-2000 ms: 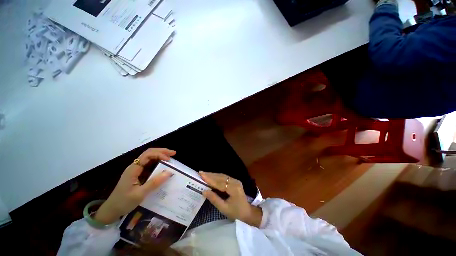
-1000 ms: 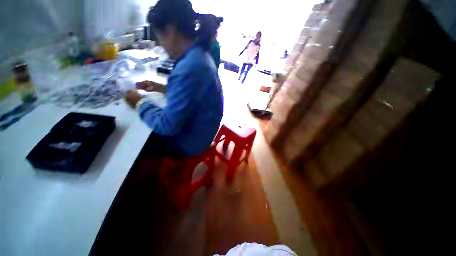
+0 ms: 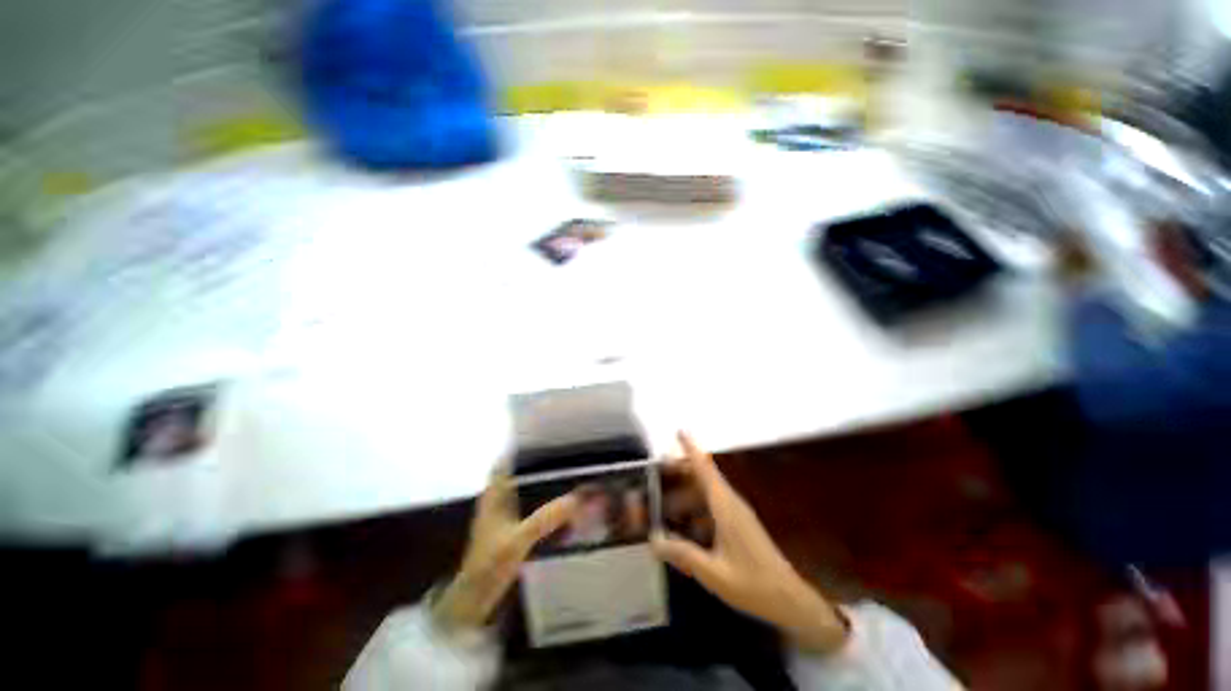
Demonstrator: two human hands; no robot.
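Note:
A printed carton [image 3: 595,594] with a dark picture panel and a white lower part is in front of me at the table's edge. Its far end is open, with a grey-white flap [image 3: 572,413] standing out and a dark opening below it. My left hand [image 3: 502,551] grips its left side, with fingers on the picture panel. My right hand [image 3: 722,547] is at its right side, thumb touching the edge. The view is blurred, so what is inside the carton cannot be told.
A black inner tray [image 3: 907,259] lies right on the white table [image 3: 405,392]. A flat carton stack [image 3: 662,186] and small picture piece [image 3: 574,240] lie at the back, near a blue bag [image 3: 394,88]. Another carton [image 3: 173,429] lies left. A person's blue sleeve [image 3: 1141,365] is right.
The view has swung from the neighbour and doorway back to the table and my lap. My hands, out of view one second ago, are visible again, and the carton's end flap now stands open.

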